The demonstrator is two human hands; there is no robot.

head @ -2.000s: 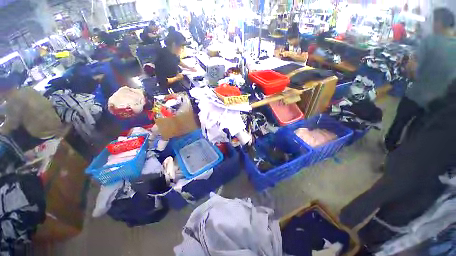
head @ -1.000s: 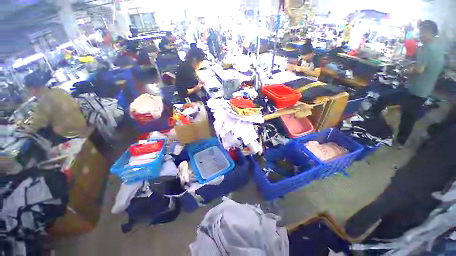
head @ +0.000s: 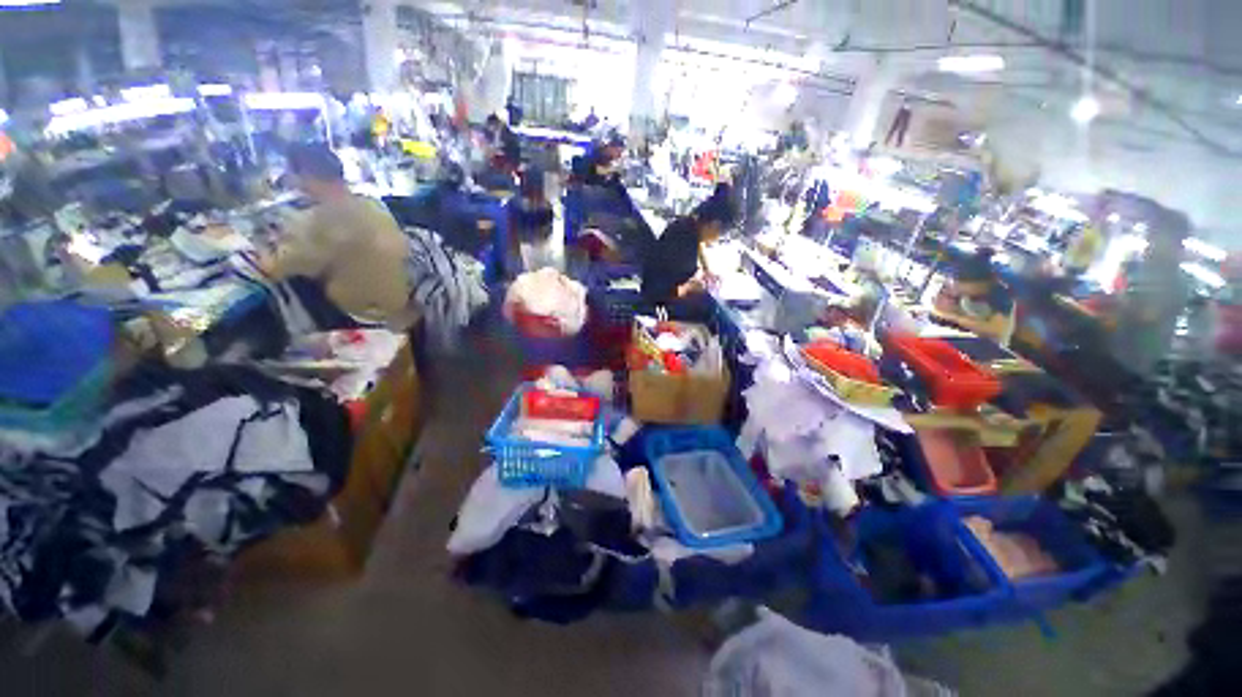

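A gathered bundle of light grey cloth shows at the bottom edge, right of centre, cut off by the picture's edge. Neither of my hands is in view, so how the bundle is held is hidden. Just beyond it stand blue crates; one holds dark cloth and another holds pale pink cloth.
A light blue basket and a blue tub stand among dark and pale cloth ahead. Left, black and white pieces heap beside a brown wooden side. Grey floor runs between. People sit at tables beyond.
The view has swung left and tilted up, so crates and baskets sit further right. The grey bundle shows lower and less of it. The brown-rimmed box with navy cloth has left the view.
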